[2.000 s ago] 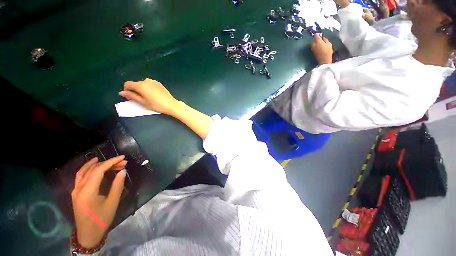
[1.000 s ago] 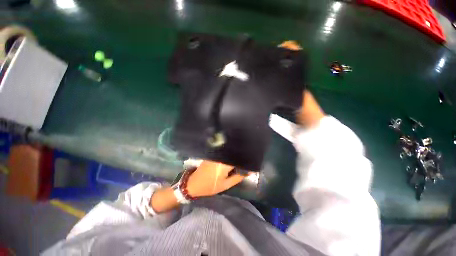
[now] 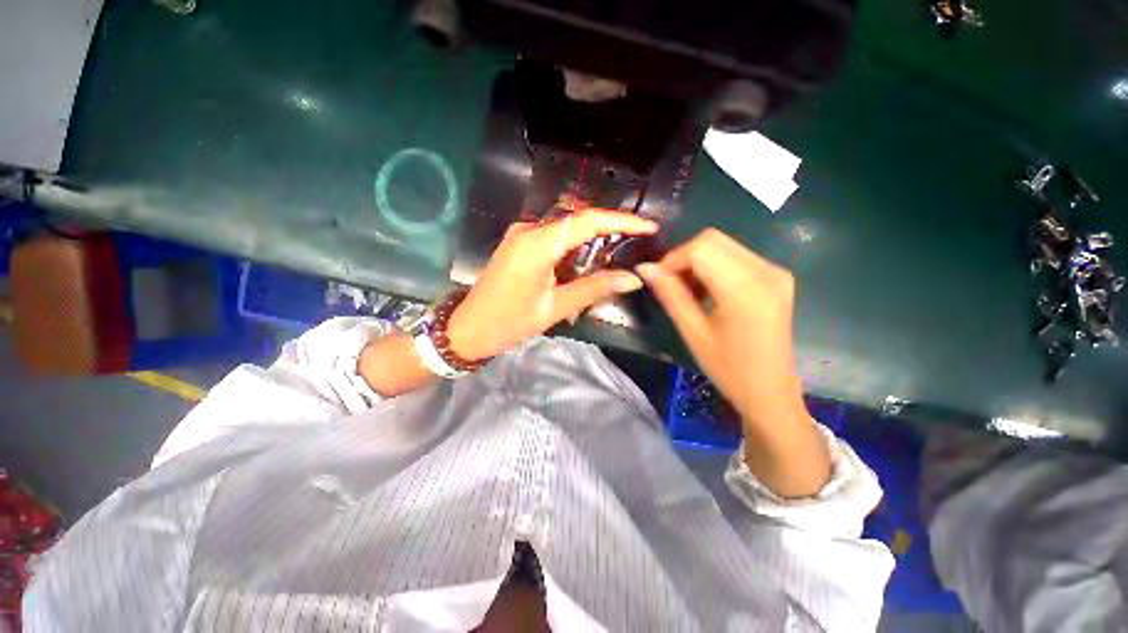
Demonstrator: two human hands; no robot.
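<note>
My left hand [image 3: 534,275] holds a small round shiny watch head [image 3: 596,255] between thumb and fingers, over the front part of the black fixture plate [image 3: 668,173]. Thin red laser lines cross the plate and reach the left fingers. My right hand [image 3: 730,303] is just right of the watch head, thumb and index fingertips pinched together at its edge. Whether a small part is between those fingertips cannot be told. The black machine head [image 3: 656,43] stands above the back of the plate.
A green ring [image 3: 417,192] lies left of the plate. A white paper slip [image 3: 757,166] lies to its right. Small metal parts [image 3: 1074,278] are heaped at the far right. Blue bins [image 3: 275,294] hang below the table edge. A person's grey clothing [image 3: 1027,526] shows lower right.
The view has turned and come closer to the plate. My right hand has left the machine head's far side and come to the watch head, which now shows in my left hand.
</note>
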